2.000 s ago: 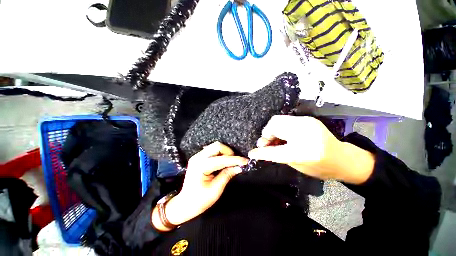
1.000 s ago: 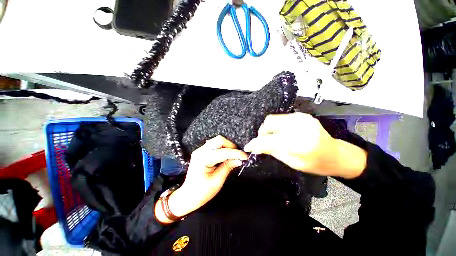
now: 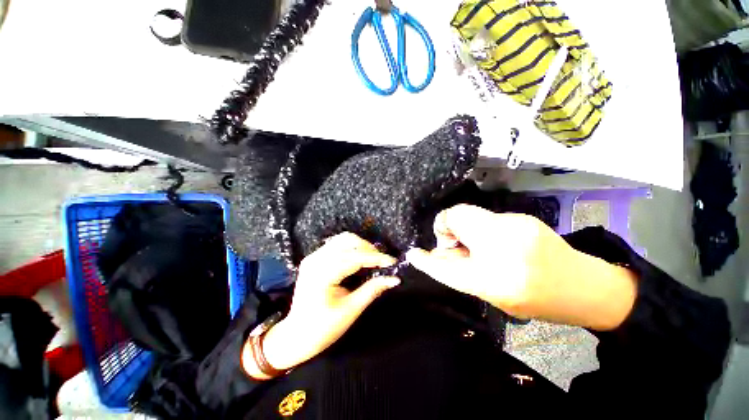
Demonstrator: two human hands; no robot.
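Observation:
The dark grey speckled tweed garment (image 3: 361,193) lies over my lap and against the table edge. A narrow black-and-white braid trim (image 3: 283,201) runs along its edge. My left hand (image 3: 333,291) pinches the trimmed edge between thumb and fingers. My right hand (image 3: 497,258) is right beside it, with thumb and index finger closed together at the same edge. No needle can be made out at the fingertips. Smooth black cloth lies under both hands and merges with my black clothes.
The white table (image 3: 328,82) holds blue-handled scissors (image 3: 392,53), a black phone (image 3: 232,26), loose braid trim (image 3: 263,74) over the edge and a yellow striped pouch (image 3: 534,61). A blue basket (image 3: 152,198) with black cloth stands at left, a purple stool (image 3: 624,215) at right.
My right hand has turned and shifted slightly right and down, its fingers more curled. My left hand still pinches the edge. The whole view has shifted slightly.

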